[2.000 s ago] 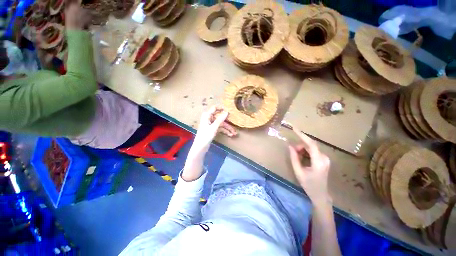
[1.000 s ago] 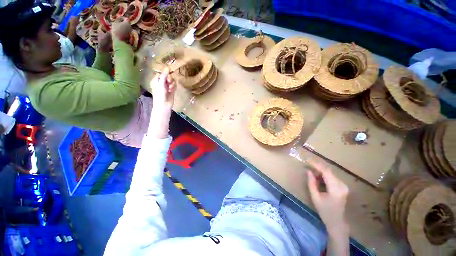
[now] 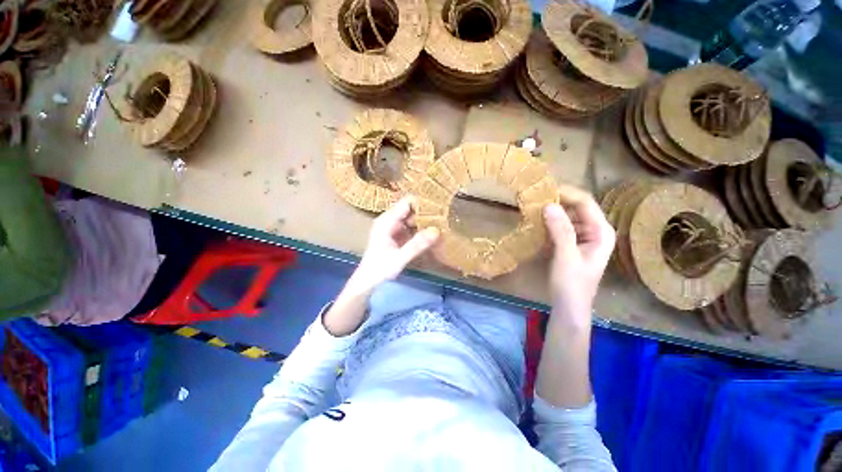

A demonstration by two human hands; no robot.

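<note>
A flat tan wrapped ring (image 3: 494,166) with radial lines and an open centre is held up over the bench edge. My left hand (image 3: 395,244) grips its left side, thumb on the face. My right hand (image 3: 577,238) grips its right side. Another wrapped ring (image 3: 351,159), with cord curled in its hole, lies on the bench just behind and left, partly overlapped by the held ring. The cardboard pad (image 3: 563,147) is behind the held ring and mostly hidden. A small white spot (image 3: 529,145) shows on it.
Ring stacks (image 3: 369,64) line the far side, and more leaning stacks (image 3: 683,244) stand at right. A small stack (image 3: 196,103) and silvery thin tool (image 3: 95,100) are at left. A green-sleeved person (image 3: 32,240) is at far left. Blue crates (image 3: 729,406) are below the bench.
The view has shifted. My left hand has come back from the small stack at left, and both hands now hold a ring up in front. The cord-filled ring still lies on the bench.
</note>
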